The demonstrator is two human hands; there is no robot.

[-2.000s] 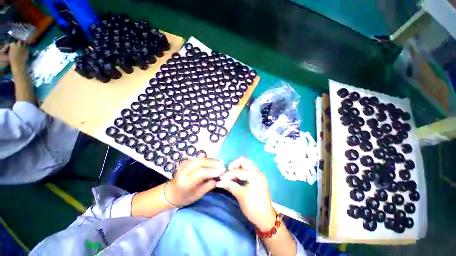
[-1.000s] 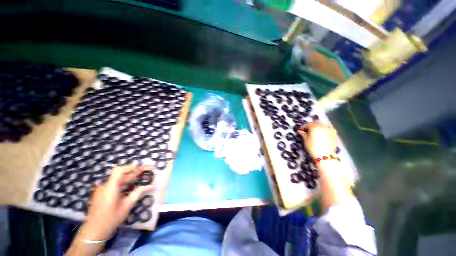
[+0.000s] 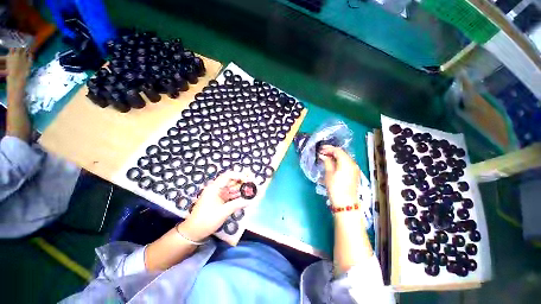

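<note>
My left hand (image 3: pixel 216 199) holds a black ring-shaped housing (image 3: pixel 248 190) at its fingertips, above the lower right part of the board of rings (image 3: pixel 204 127), which carries dense rows. My right hand (image 3: pixel 341 178) is at the crumpled clear plastic bag (image 3: pixel 314 169), its fingertips in the bag's opening. Small black parts show dark inside the bag. Whether my right fingers grip a part cannot be seen. On the right, another board (image 3: pixel 388 261) carries more loosely spaced black rings on a white sheet.
White small strips (image 3: pixel 366 196) lie partly behind my right forearm. Tall black assemblies (image 3: pixel 145 68) cluster on a brown board (image 3: pixel 89 133) at the left. A blue fixture (image 3: pixel 89 21) stands behind them. Another person's arm (image 3: pixel 18 95) is at the far left.
My right hand has moved left from the right-hand board to the bag. My left hand has lifted a ring and turned palm up. The view has swung back left.
</note>
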